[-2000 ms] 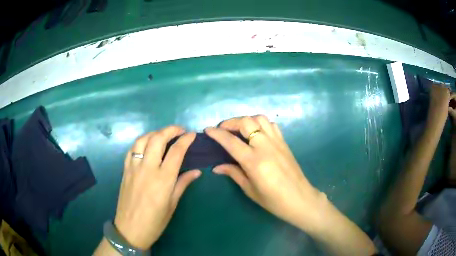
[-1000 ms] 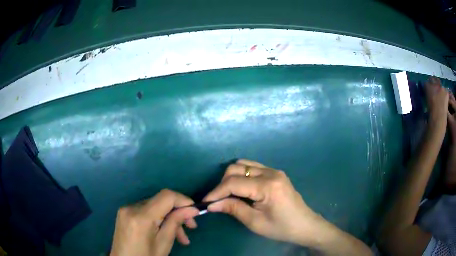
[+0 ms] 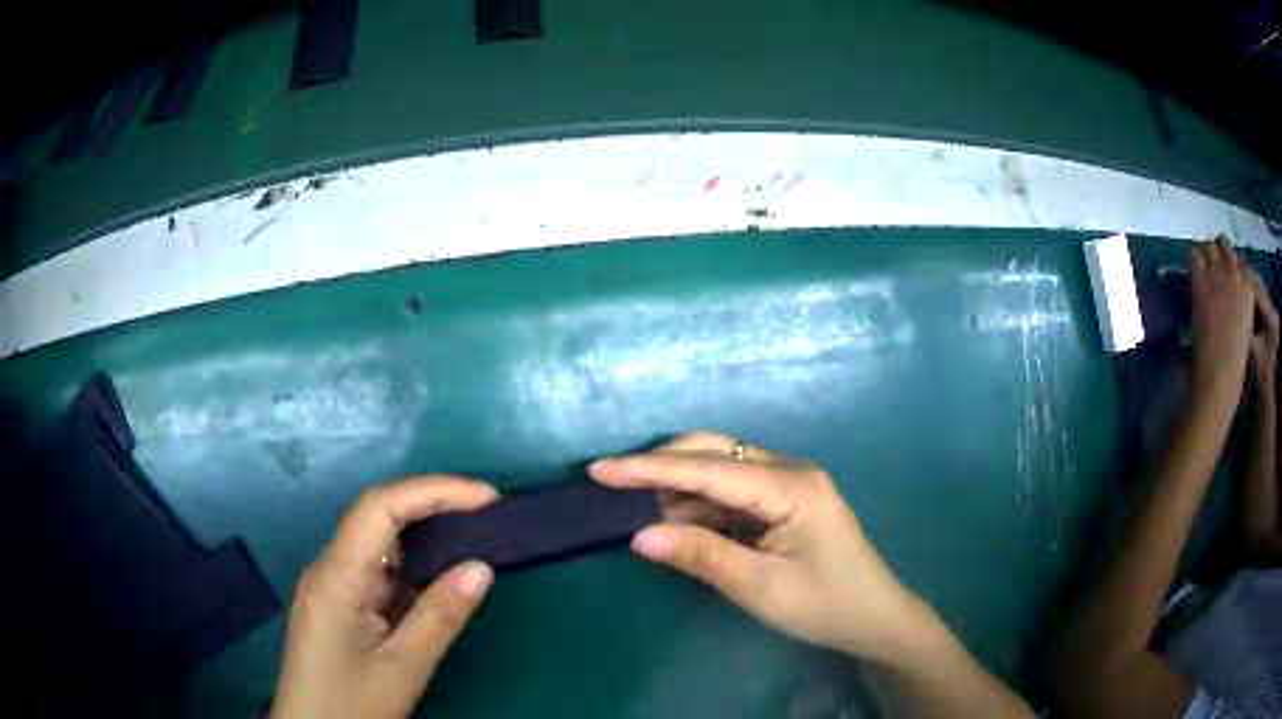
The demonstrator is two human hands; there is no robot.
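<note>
A narrow dark folded sleeve (image 3: 541, 528) is held nearly level between my two hands, above the green tabletop. My left hand (image 3: 387, 590) grips its left end, with the thumb at the near edge and the fingers behind. My right hand (image 3: 752, 541) grips its right end between thumb and fingers. The fingertips hide both ends. A stack of dark blanks (image 3: 134, 541) with a stepped edge lies on the tabletop at the left.
A scuffed white rail (image 3: 591, 197) runs across beyond the tabletop (image 3: 591, 351). Dark strips (image 3: 325, 42) lie on the green belt (image 3: 731, 70) behind it. At right are a white block (image 3: 1114, 294) and another person's arms (image 3: 1195, 407) over dark pieces.
The sleeve was seen edge-on with a small white line; now its broad dark face shows. My hands have moved apart towards its ends. More dark strips show on the belt.
</note>
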